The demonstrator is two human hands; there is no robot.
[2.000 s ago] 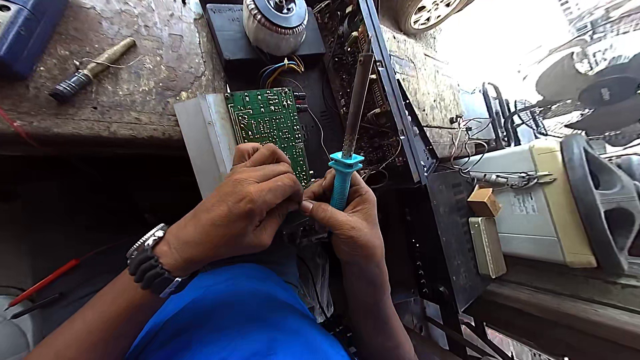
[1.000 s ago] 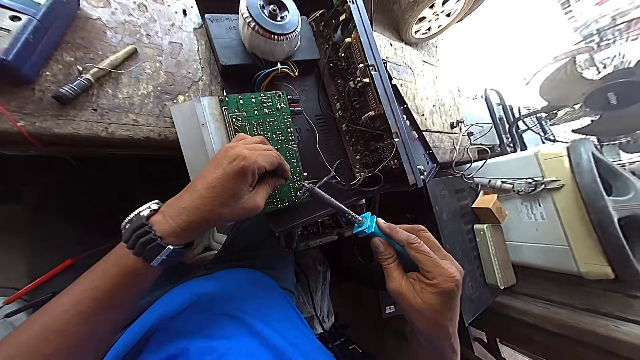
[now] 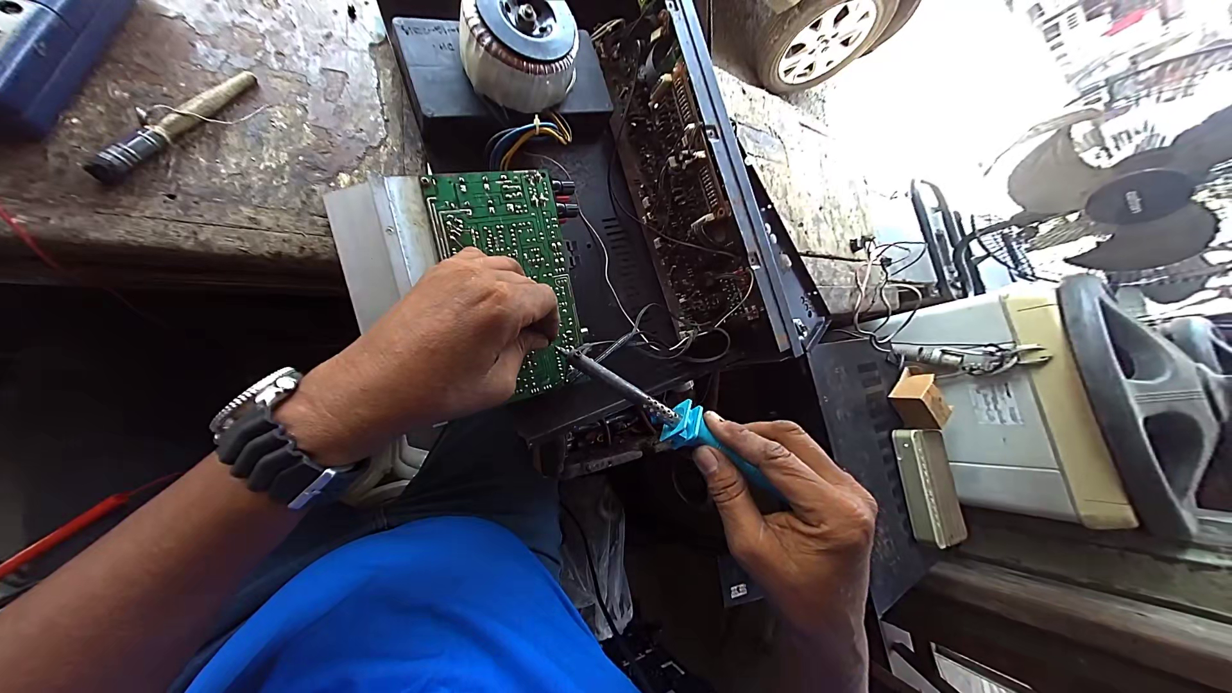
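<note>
A soldering iron (image 3: 626, 387) with a blue handle is held in my right hand (image 3: 799, 510), its tip at the right lower edge of a green circuit board (image 3: 510, 226). Over the lower part of that board lies my left hand (image 3: 462, 337), with a watch on the wrist. Its fingers are pinched near the iron's tip; whatever they hold is hidden. A metal heat sink (image 3: 371, 250) runs along the board's left side. Thin wires (image 3: 616, 279) lie just right of the board, inside the black amplifier chassis (image 3: 592, 173).
A toroidal transformer (image 3: 520, 53) stands at the top of the chassis, near a second board (image 3: 688, 173) full of components. On the worn wooden bench (image 3: 318, 115) lie a brush (image 3: 173, 125) and a blue case (image 3: 48, 58). At right are a small box (image 3: 921, 397) and a fan (image 3: 1136, 197).
Two seconds ago the iron stood upright in my right hand, beside my left. It has since come down to the board's edge, my right hand moving right and lower.
</note>
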